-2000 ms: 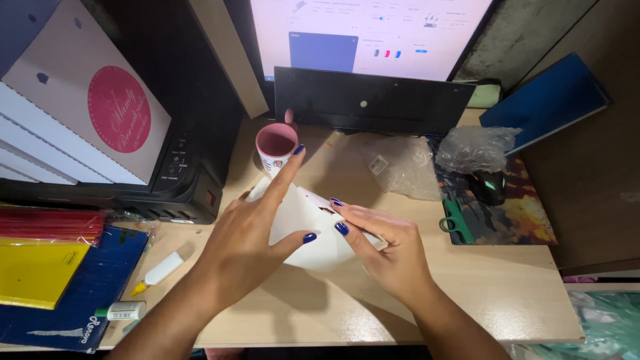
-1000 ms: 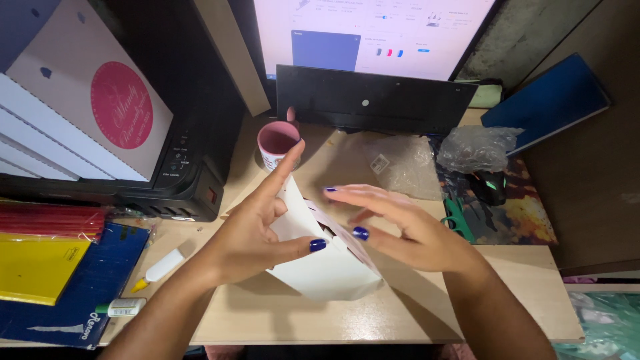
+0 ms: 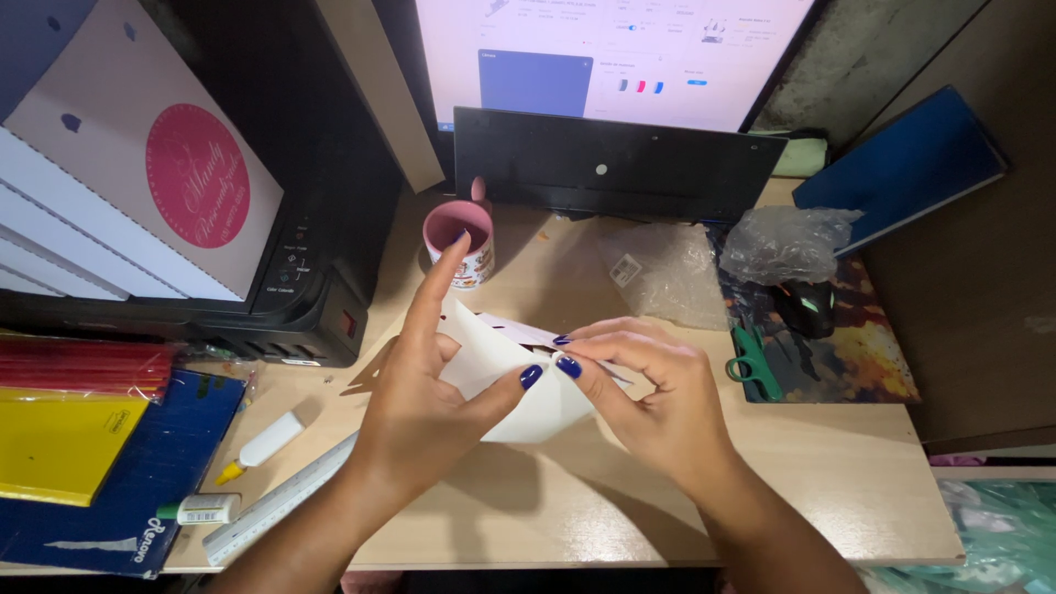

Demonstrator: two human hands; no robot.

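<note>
A folded white paper piece (image 3: 520, 404) with printed parts is held between my hands above the desk. My left hand (image 3: 429, 379) supports it from the left, thumb on its face and index finger raised near the mug. The thumb and fingertips of my right hand (image 3: 652, 379) pinch its upper edge. Part of the paper is hidden behind my left hand. Just beyond stands a mug (image 3: 459, 239) with a pink inside and a printed outside. A clear ruler (image 3: 289, 495) lies partly under my left forearm.
At left are a black printer (image 3: 330, 322) bearing boxes (image 3: 124, 148), a white glue bottle (image 3: 272, 437) and a small bottle (image 3: 210, 508). Green-handled scissors (image 3: 752, 365), a mouse (image 3: 804, 309) and plastic bags (image 3: 668, 272) are at right. A monitor (image 3: 701, 74) and black panel (image 3: 610, 165) stand behind.
My right fingers, apart from the paper's edge one second ago, now pinch it. The paper has tilted in my hands. The ruler has come into sight by my left forearm.
</note>
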